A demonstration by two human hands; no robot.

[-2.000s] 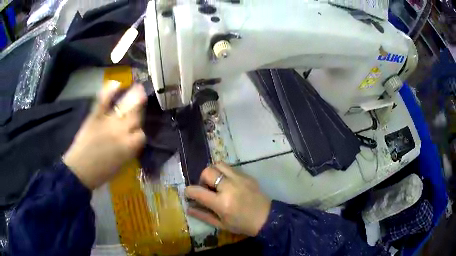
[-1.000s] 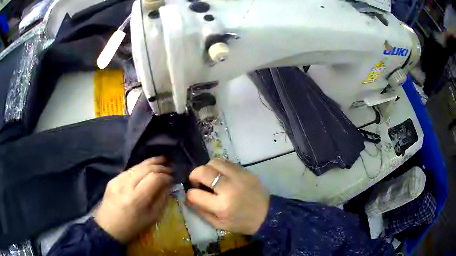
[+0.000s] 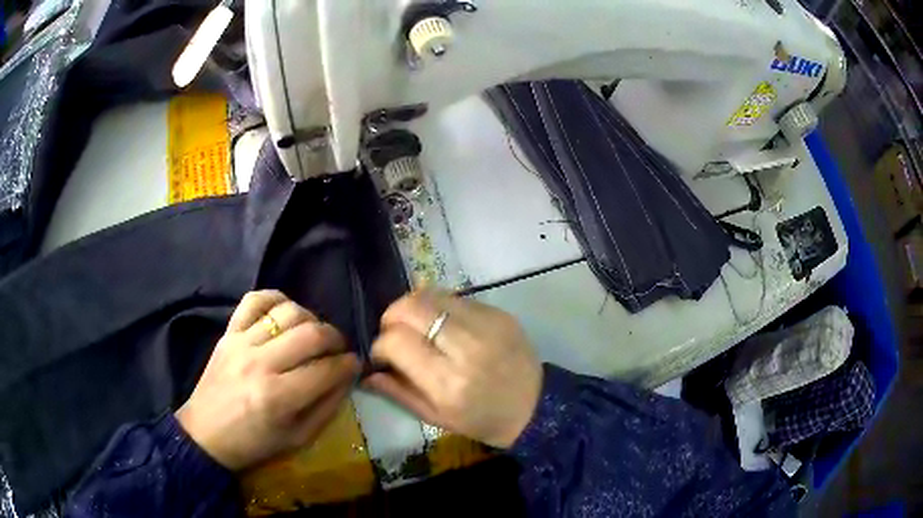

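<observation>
A large dark garment panel (image 3: 132, 293) lies from the left edge to under the head of the white sewing machine (image 3: 567, 46). Its right part is folded, with a narrow dark strip (image 3: 380, 238) running from the needle area toward me. My left hand (image 3: 273, 379) pinches the near edge of the dark cloth. My right hand (image 3: 455, 359) pinches the strip's near end, close beside my left fingertips. The fingertips and the cloth between them are partly hidden. The needle and presser foot cannot be made out under the machine head.
A fanned bundle of dark strips (image 3: 633, 212) with pale lines lies under the machine arm. Orange-yellow tape (image 3: 199, 152) is on the table (image 3: 111, 172). Plastic-wrapped dark cloth is at upper left. Checked covers (image 3: 794, 354) and a blue bin (image 3: 878, 349) are at right.
My left hand has come down from the upper left and taken hold of the cloth beside my right hand. The panel now spreads across the left of the table. The view has shifted slightly.
</observation>
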